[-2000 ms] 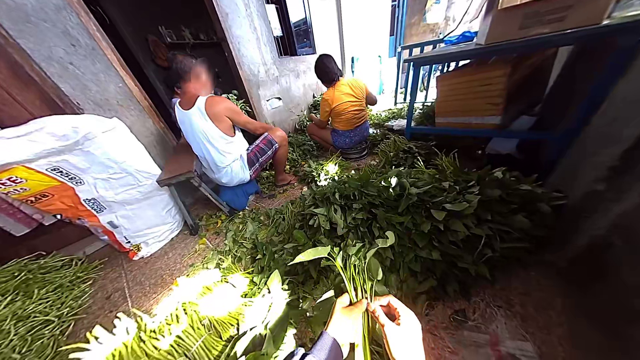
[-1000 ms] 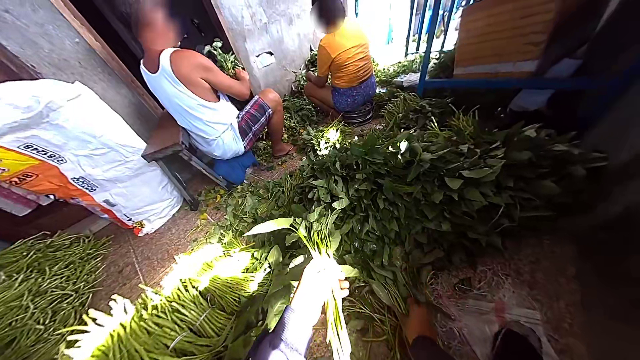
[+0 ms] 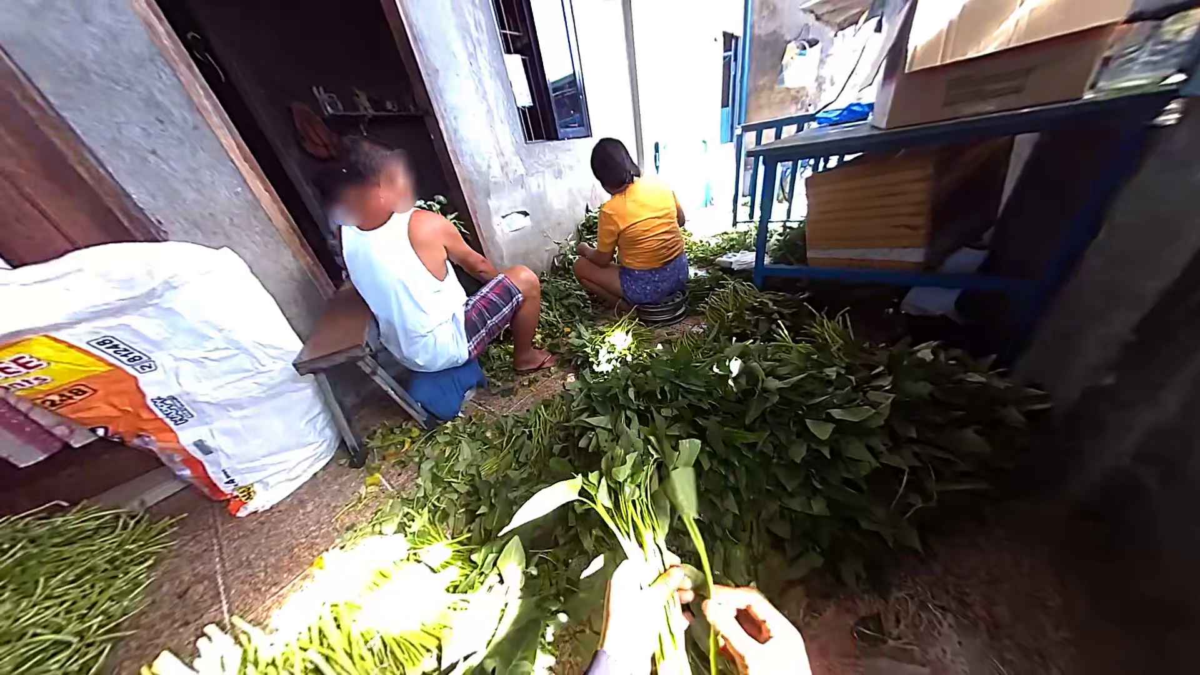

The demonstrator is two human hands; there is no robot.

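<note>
At the bottom centre my left hand (image 3: 636, 605) is closed around a bunch of leafy green stems (image 3: 647, 511), held upright with leaves at the top. Close on its right, my right hand (image 3: 755, 630) pinches a single leafy stem (image 3: 698, 544) between thumb and finger, its leaf beside the bunch. Behind both hands spreads a large heap of dark green leafy vegetables (image 3: 787, 441). Brightly sunlit cut stems (image 3: 375, 600) lie to the left of my hands.
One person in a white sleeveless top (image 3: 403, 291) sits on a low wooden bench (image 3: 333, 328); another in a yellow shirt (image 3: 642, 225) sits farther back. A big white printed sack (image 3: 216, 375) stands left, above more green stems (image 3: 75, 581). A blue table (image 3: 844, 141) bears a cardboard box (image 3: 994, 80).
My right hand, not visible beside the bunch one second ago, is now next to it with a single stem. The view has tilted up again.
</note>
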